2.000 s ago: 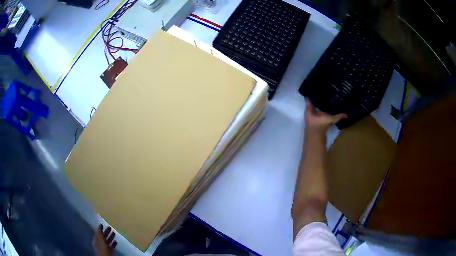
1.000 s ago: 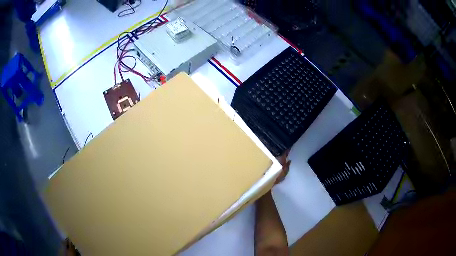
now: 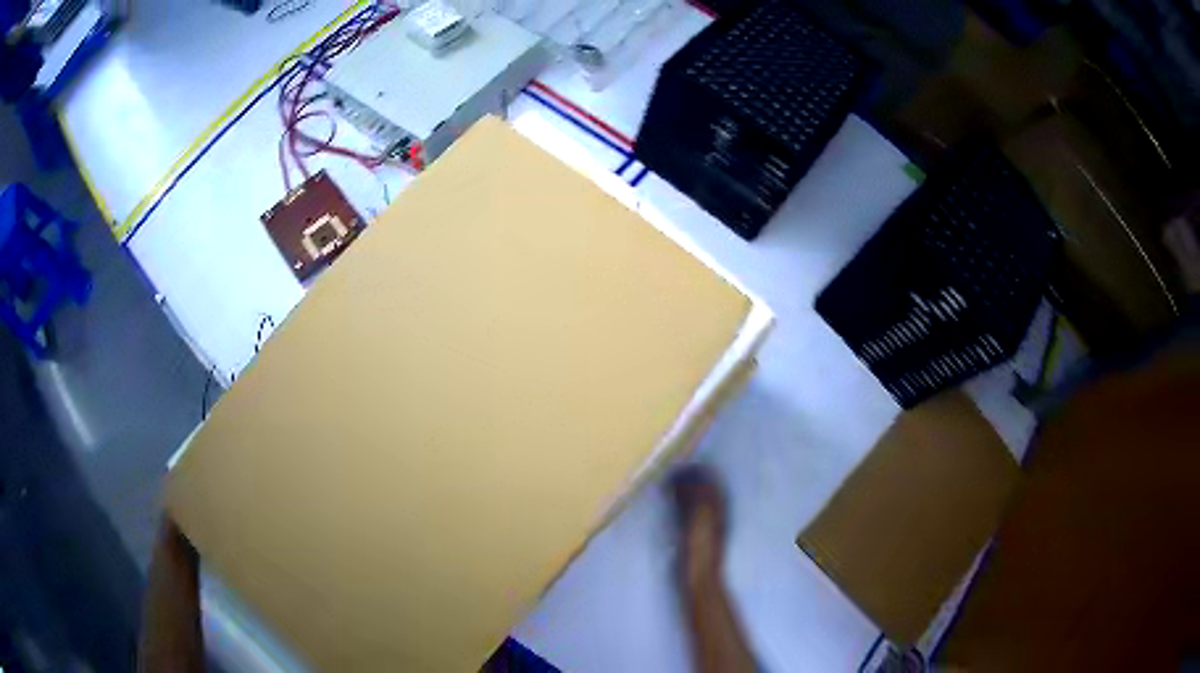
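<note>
The tan cardboard cover sheet (image 3: 461,381) lies on the tray stack (image 3: 711,385), whose white and tan layered edge shows on its right side. My left hand (image 3: 171,559) is at the stack's lower left edge; its fingers are hidden by the stack and its grip cannot be seen. My right hand (image 3: 694,493) is blurred, low beside the stack's right edge over the white bench, with a gap between it and the stack. Its fingers cannot be made out. Thin wires poke out at the stack's left edge.
The reddish-brown test fixture (image 3: 313,226) and pale metal tester (image 3: 434,72) stand behind the stack. Two black tray stacks (image 3: 757,105) (image 3: 948,283) stand at back and right. A brown cardboard piece (image 3: 915,513) lies at right. A blue stool (image 3: 40,263) is left of the bench.
My right hand has moved from the stack's right corner back towards me. The nearer black trays beside the stack now stand farther from it. The view has shifted.
</note>
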